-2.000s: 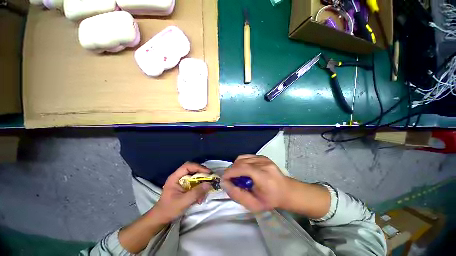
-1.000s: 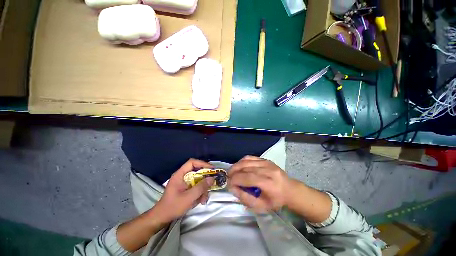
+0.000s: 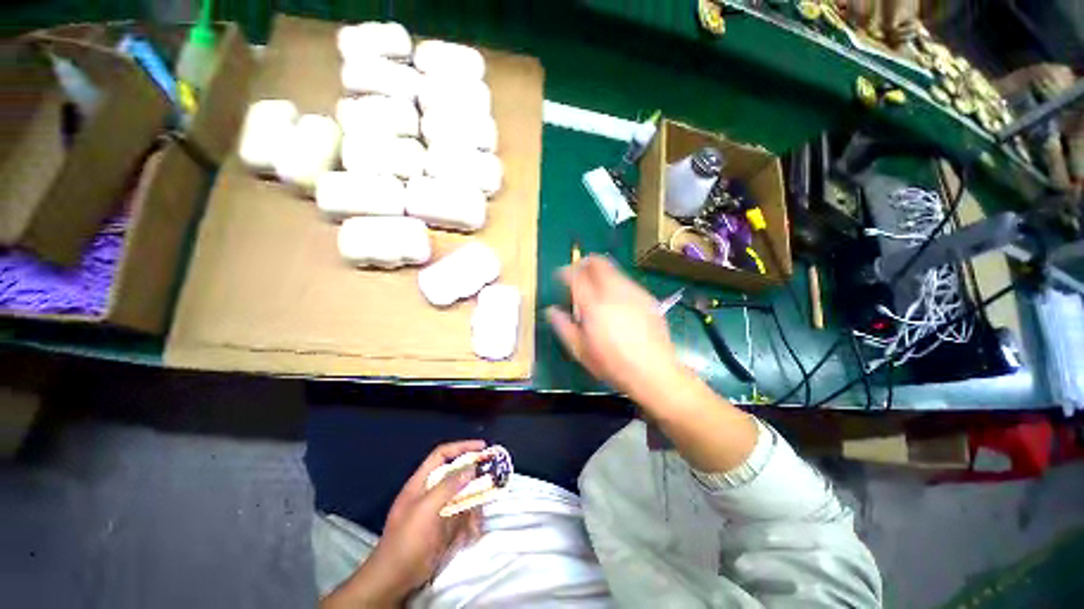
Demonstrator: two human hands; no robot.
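Note:
My left hand (image 3: 416, 529) holds the small open device assembly (image 3: 485, 473) over my lap; its pale rim and dark inner parts show between my fingers. My right hand (image 3: 612, 321) is blurred over the green bench, right of the cardboard sheet. The tip of the thin wooden-handled tool (image 3: 575, 252) shows at its fingertips; whether they grip it is hidden. The blue screwdriver handle is not visible. White housings (image 3: 384, 242) lie in rows on the cardboard sheet (image 3: 268, 309).
Black and yellow pliers (image 3: 723, 345) and cords lie right of my right hand. A parts box (image 3: 713, 274) holds a whitish bottle. A flat white pad (image 3: 609, 196) lies beside it. Left boxes hold purple strips (image 3: 60, 280). White cables (image 3: 933, 315) are far right; yellow assemblies (image 3: 963, 89) are at upper right.
My right hand has left the assembly and moved up and forward over the bench. The blue handle no longer shows. My left hand keeps the assembly. The view has shifted to show more bench.

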